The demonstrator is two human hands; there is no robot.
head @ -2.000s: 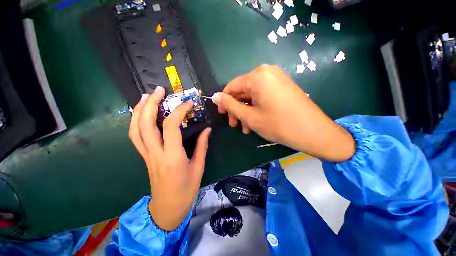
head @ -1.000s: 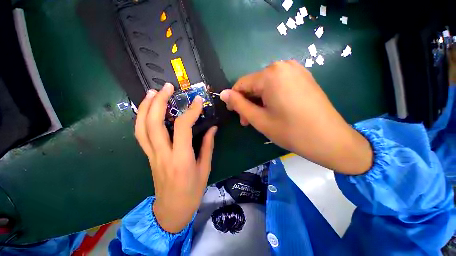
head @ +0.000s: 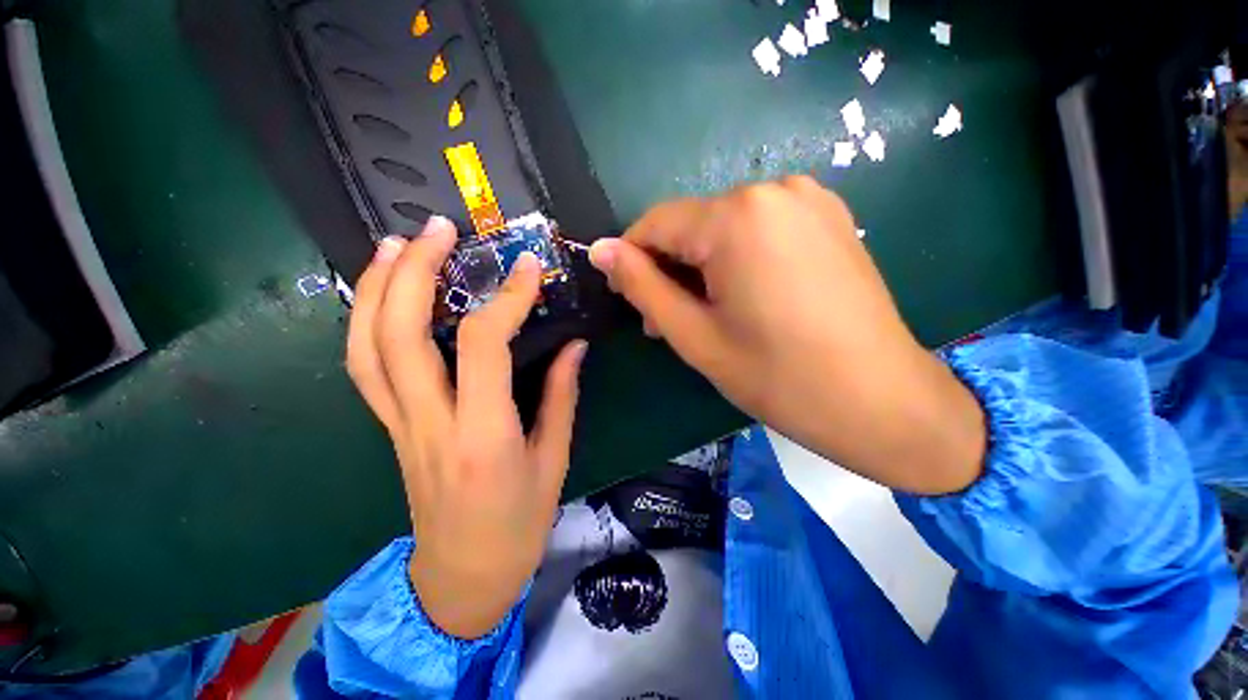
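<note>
The black phone mid-frame [head: 390,123] lies on a black foam pad [head: 568,164], with a blue-silver circuit board [head: 517,250] at its near end and an orange flex strip [head: 468,178] running up from the board. My left hand [head: 465,410] lies over the near end, with its fingertips on the board and the frame's left edge. My right hand [head: 767,301] pinches a tiny thin piece [head: 578,245] between thumb and forefinger at the board's right edge. Whether this piece is a tool or a cable I cannot tell.
Several small white pieces [head: 854,116] lie scattered on the green bench [head: 712,369] at the upper right. A small pale part [head: 315,285] is left of the phone. Black pads with light edges stand at far left [head: 82,205] and right [head: 1091,192].
The view has shifted, so the phone sits a little differently in the frame. Both hands stay at the board. My right fingertips still pinch the thin piece at its right edge.
</note>
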